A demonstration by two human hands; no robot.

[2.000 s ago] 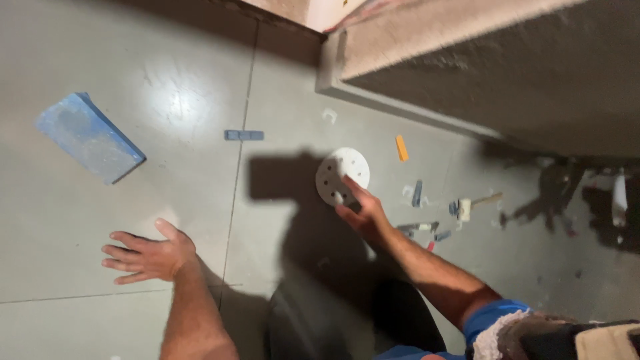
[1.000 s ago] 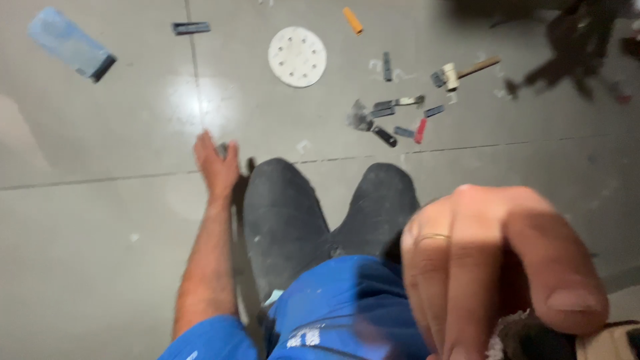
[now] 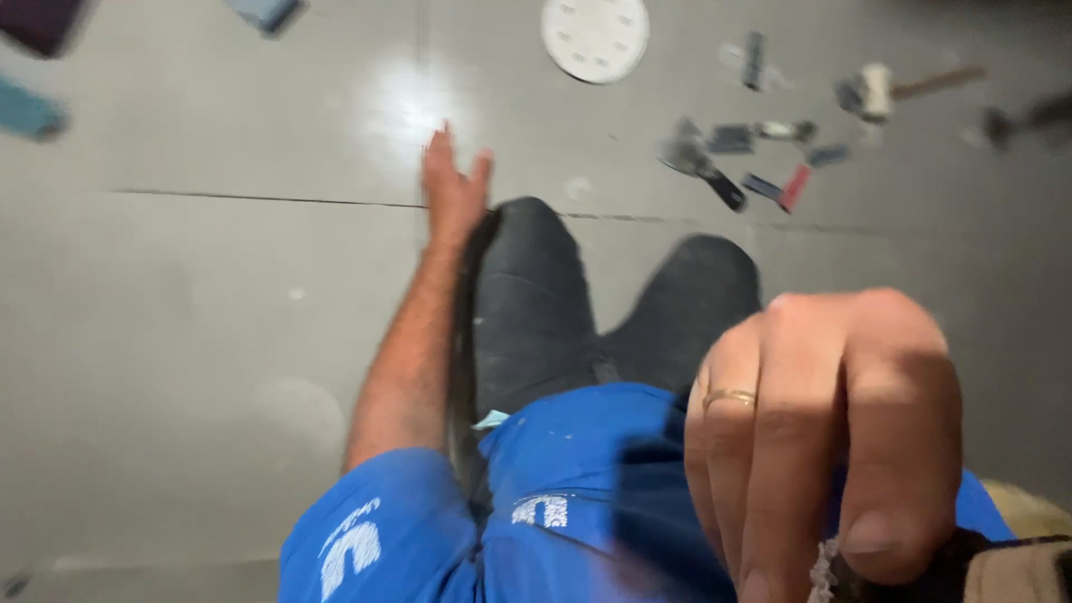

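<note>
My left hand (image 3: 455,188) reaches down beside my left knee, over the grey tiled floor (image 3: 251,276), fingers spread and nothing visible in it. Close to the camera at lower right, my right hand (image 3: 825,427), with a ring on one finger, has its fingers bent downward. Its fingertips are partly hidden near a dark item with a frayed edge and a tan strap (image 3: 1017,574); whether it grips this I cannot tell. A white round disc with holes (image 3: 595,38) lies on the floor ahead of my knees.
Right of the disc lie a putty knife (image 3: 712,172), a red piece (image 3: 794,188), several dark strips (image 3: 753,60) and a hammer-like tool with a wooden handle (image 3: 938,82). A blue block (image 3: 268,10) and a teal item (image 3: 29,109) are at upper left.
Two seconds ago my right hand was at the white disc; it has since come back close to the camera. My left hand has drawn in beside my knee. The view has tilted down toward my body.
</note>
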